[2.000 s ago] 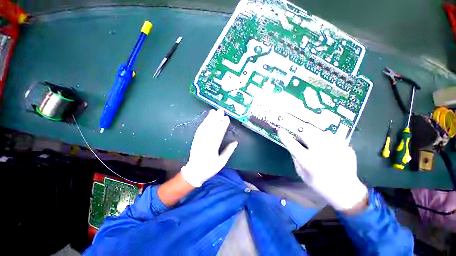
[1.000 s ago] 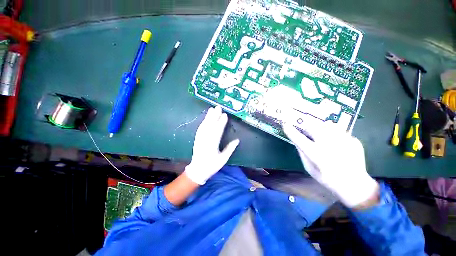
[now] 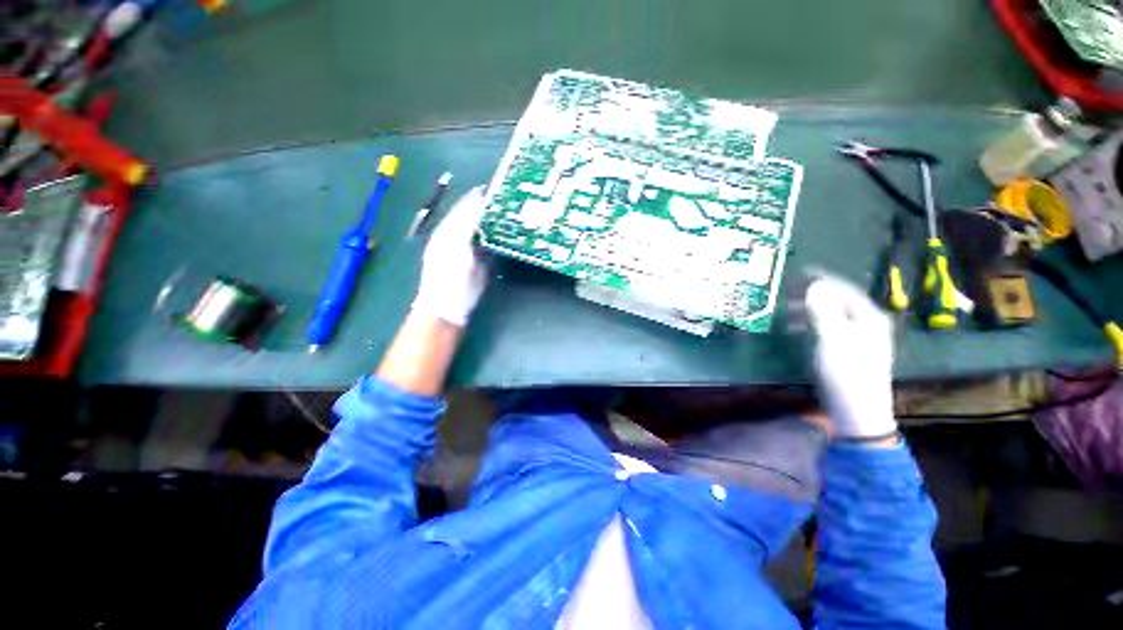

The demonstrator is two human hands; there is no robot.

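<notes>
The green circuit board (image 3: 653, 203) with white-silver solder areas shows its solder side. A silver heat sink (image 3: 647, 305) shows under its near edge. My left hand (image 3: 453, 261), in a white glove, grips the board's left edge, with fingertips partly hidden at the edge. My right hand (image 3: 850, 351), also gloved, is off the board, just right of its near right corner. It is blurred; a faint dark shape shows by its fingers, and I cannot tell whether it holds anything.
On the left lie a solder reel (image 3: 225, 310), a blue solder sucker (image 3: 347, 273) and a thin pen-like tool (image 3: 431, 206). On the right lie cutters (image 3: 889, 172), a green-yellow screwdriver (image 3: 938, 289), a small yellow screwdriver (image 3: 895, 283) and a stand (image 3: 1012, 299). A red carrier (image 3: 105, 246) stands far left.
My left hand has moved from the near edge to the board's left edge. My right hand has left the board and moved right. The board looks less slanted, and its heat sink now shows.
</notes>
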